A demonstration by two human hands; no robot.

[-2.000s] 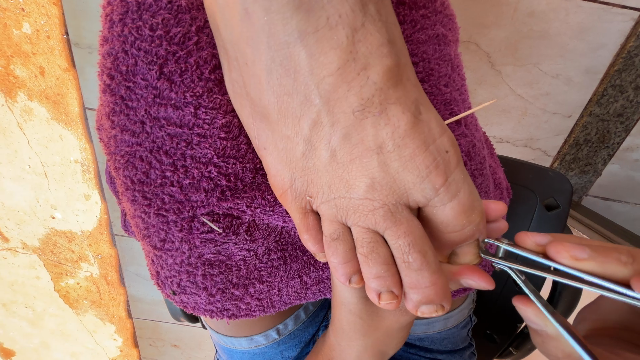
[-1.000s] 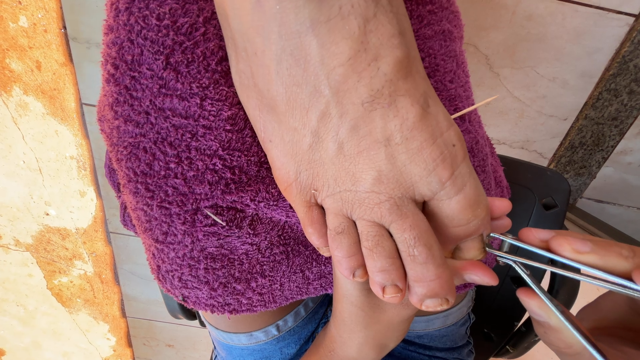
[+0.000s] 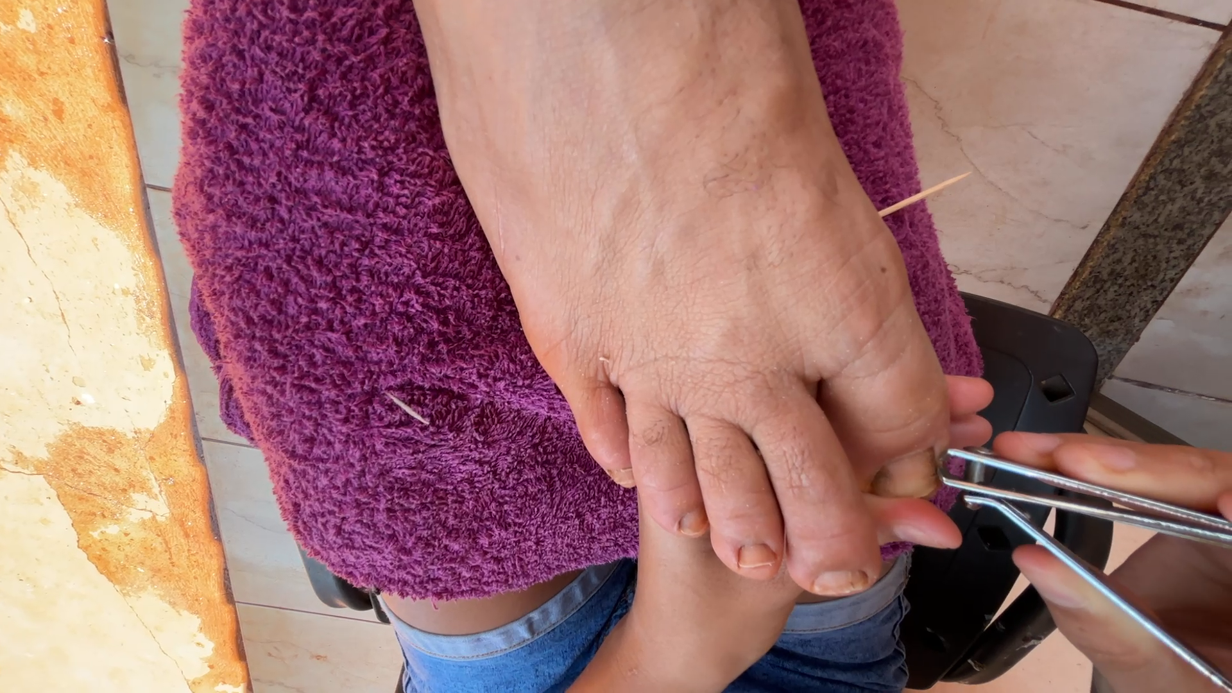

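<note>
Another person's bare foot (image 3: 674, 250) lies across a purple terry towel (image 3: 337, 289) with its toes toward the bottom of the view. My left hand (image 3: 717, 597) reaches up beneath the foot and holds the big toe (image 3: 885, 404), its fingertips showing on both sides; its palm is mostly hidden by the toes. At the right, my right hand (image 3: 1107, 520) grips a metal lever nail clipper (image 3: 1068, 488) between thumb and fingers. The clipper's jaws are at the outer edge of the big toenail (image 3: 907, 474), its lever angled away from the body. I cannot tell whether the jaws touch the nail.
A pointed wooden stick (image 3: 924, 194) pokes out from behind the foot over the towel's edge. A thin pale sliver (image 3: 408, 408) lies on the towel. My denim shorts (image 3: 500, 635) and a black plastic seat (image 3: 1030, 356) are below. Marble-look floor tiles (image 3: 1039, 125) and a worn orange-and-cream surface (image 3: 77, 385) flank the towel.
</note>
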